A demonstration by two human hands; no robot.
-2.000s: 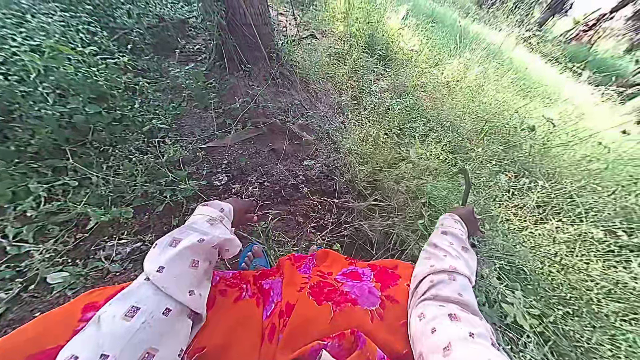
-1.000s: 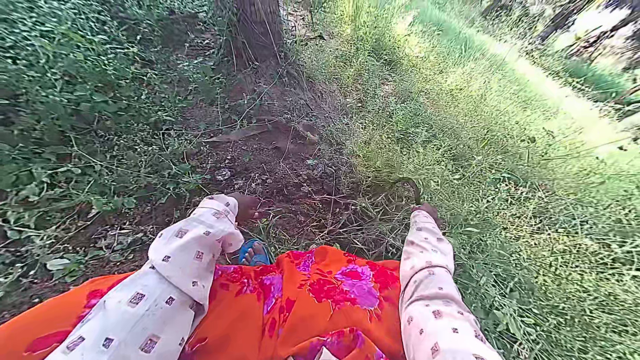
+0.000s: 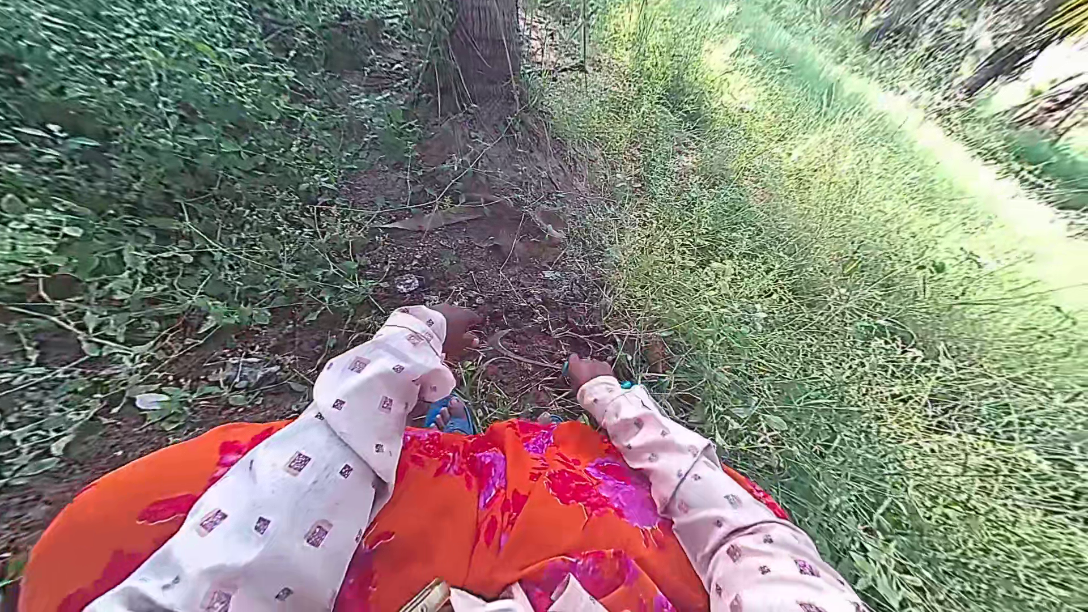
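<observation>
My right hand (image 3: pixel 586 371) is closed on the handle of a sickle, low over the ground in front of the orange flowered cloth on my lap. The sickle's thin curved blade (image 3: pixel 517 353) points left, toward my other hand, among dry stems and bare soil. My left hand (image 3: pixel 459 331) hangs just left of the blade, fingers bent downward; whether it holds any stems cannot be told. Weeds and grass (image 3: pixel 646 340) stand just beyond the right hand. A foot in a blue sandal (image 3: pixel 450 415) shows below the left hand.
A tree trunk (image 3: pixel 484 51) rises ahead, with bare soil and a dry leaf (image 3: pixel 433 218) before it. Leafy low weeds (image 3: pixel 170 187) cover the left side. Tall grass (image 3: pixel 850 340) fills the right. A pale scrap (image 3: pixel 151 400) lies at the lower left.
My right hand with the sickle has moved left, from the grass toward my left hand. Its blade stood upright at first and now lies low, pointing left. The left hand has stayed nearly in place.
</observation>
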